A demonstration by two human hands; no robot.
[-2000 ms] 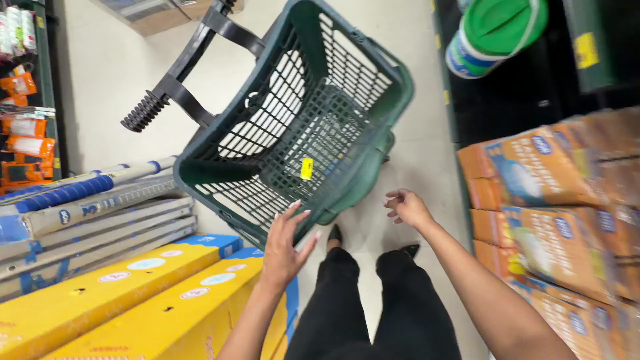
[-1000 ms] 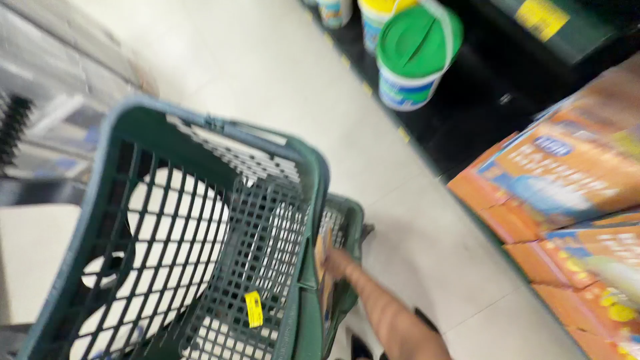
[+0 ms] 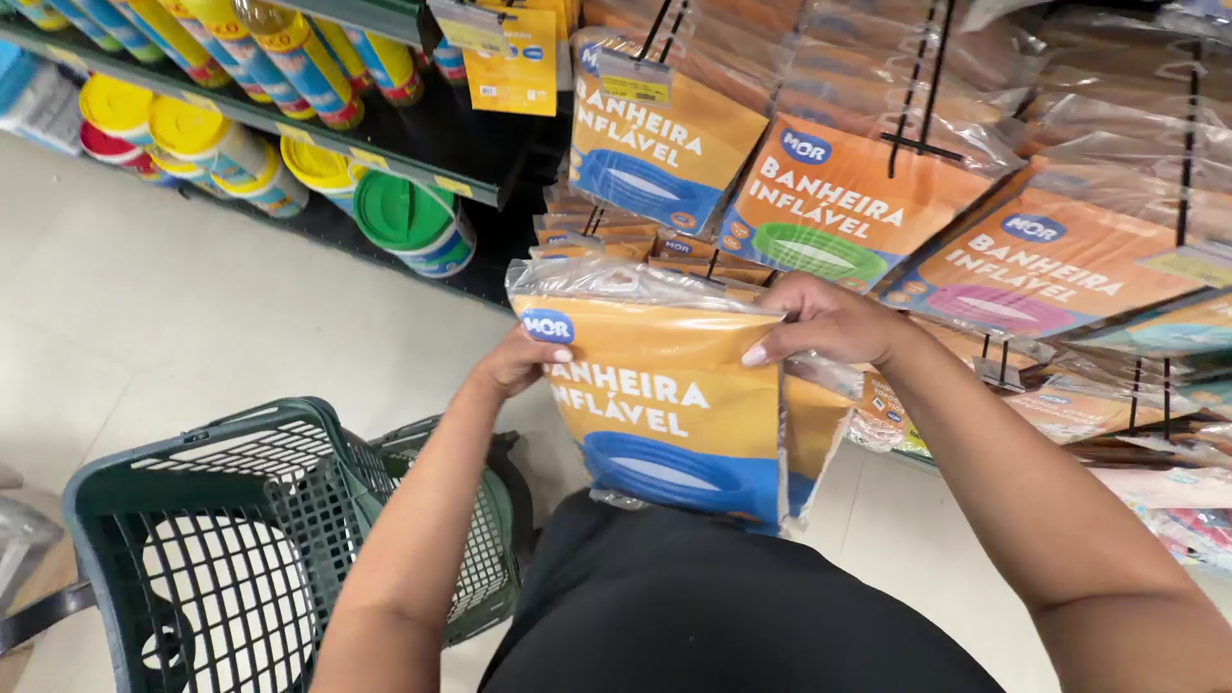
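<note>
Both hands hold a plastic-wrapped pack of an inflatable bathtub [image 3: 664,404], orange with a blue tub pictured on it, upright in front of the body. My left hand [image 3: 525,361] grips its left edge, thumb on the front. My right hand [image 3: 818,322] pinches the upper right corner. Behind that corner another orange pack or panel [image 3: 810,433] shows; whether it is a separate one I cannot tell. At the lower left stands a dark green plastic shopping basket cart [image 3: 101,577], touched by neither hand.
More inflatable bathtub packs [image 3: 828,192] hang on black hooks ahead and to the right. On the left, a dark shelf [image 3: 452,125] carries yellow bottles [image 3: 298,63] above and lidded buckets [image 3: 414,221] below. Pale floor lies between shelf and cart.
Both hands now hold a pack; two seconds ago they appeared without one, near the cart. One second ago a hand was at the cart's side. The view has swung toward the hanging packs.
</note>
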